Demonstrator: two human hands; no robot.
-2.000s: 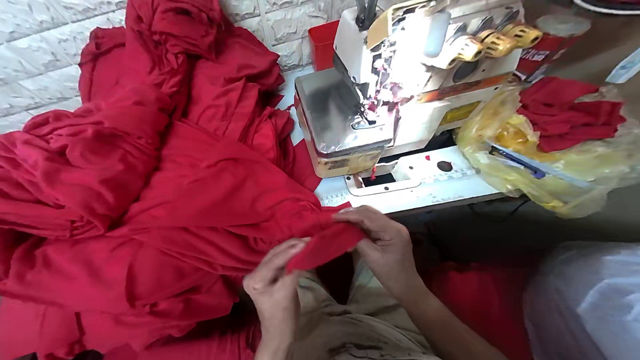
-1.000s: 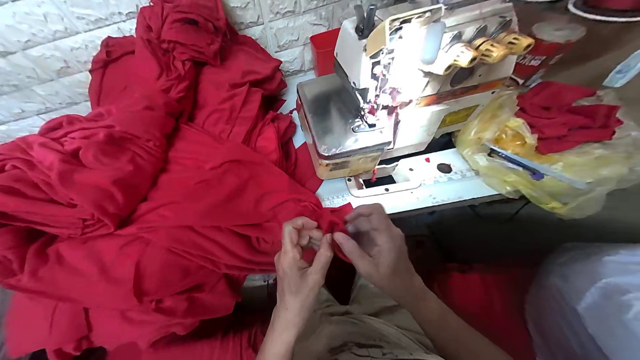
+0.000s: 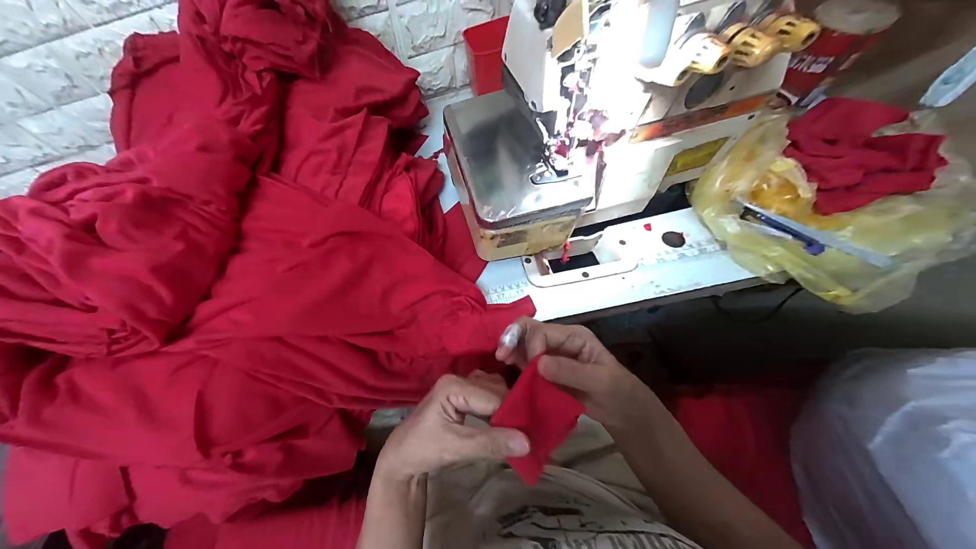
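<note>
Between both hands, over the lap, is a small red fabric piece (image 3: pixel 538 418). My left hand (image 3: pixel 450 427) pinches its left side with thumb and fingers. My right hand (image 3: pixel 583 366) grips its upper edge; a whitish covering shows on one fingertip. Just beyond my hands, a large heap of red knit fabric (image 3: pixel 328 282) spreads over the left side, its narrow end reaching the table edge. An overlock sewing machine (image 3: pixel 526 160) stands ahead with its lamp lit, and a red scrap hangs below its metal plate.
The white machine table (image 3: pixel 686 263) has an edge in front of me. At its right, a yellow plastic bag (image 3: pixel 846 267) holds red fabric (image 3: pixel 858 152) and a blue-handled tool (image 3: pixel 808 236). A red bin (image 3: pixel 486 57) stands by the wall. A whitish plastic bag (image 3: pixel 892 442) lies lower right.
The small red piece, bunched between my fingertips a second ago, now hangs flatter and lower. My hands have moved slightly down toward the lap.
</note>
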